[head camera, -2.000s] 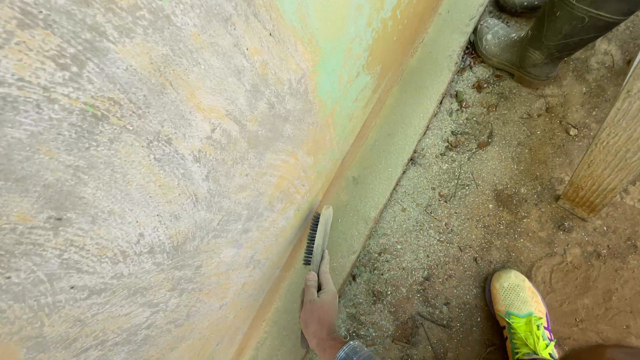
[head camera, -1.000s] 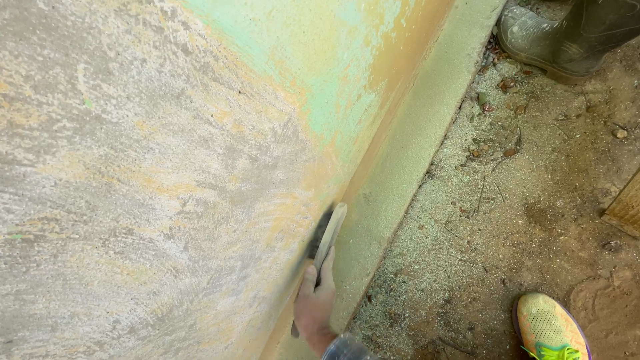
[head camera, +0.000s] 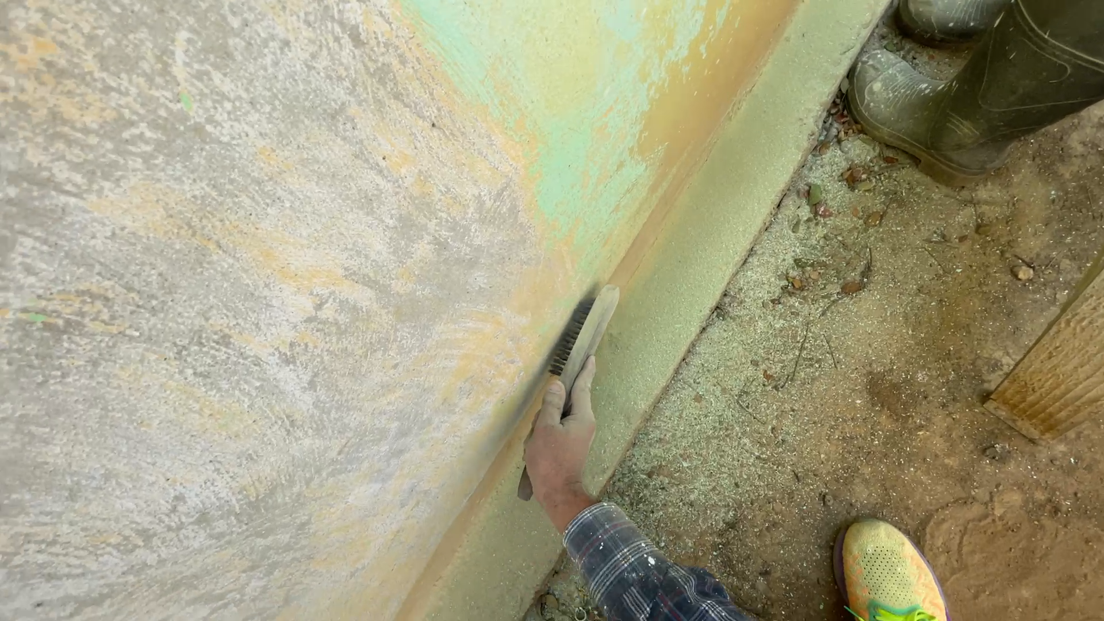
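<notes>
My right hand (head camera: 561, 444), in a plaid cuff, grips a wire brush (head camera: 586, 332) by its handle, the thumb on the side nearer the wall. The brush's pale, dusty back faces right, and its dark bristles point left at the painted wall (head camera: 328, 285), just above the ledge along its foot. The wall is worn to grey and orange at the left, with mint green and yellow paint at the upper middle. Whether the bristles touch the wall is hard to tell. My left hand is not in view.
A dusty ledge (head camera: 681, 259) runs diagonally along the wall's base. Beside it lies dirt ground (head camera: 828, 414) with paint flakes, leaves and twigs. Another person's rubber boots (head camera: 931, 112) stand at the upper right. A wooden board (head camera: 1052, 371) is at the right edge, and a dusty running shoe (head camera: 888, 565) at the bottom right.
My right hand keeps its grip on the wire brush and stays low along the wall's base. The view has shifted slightly, bringing more of the wooden board back in than one second ago.
</notes>
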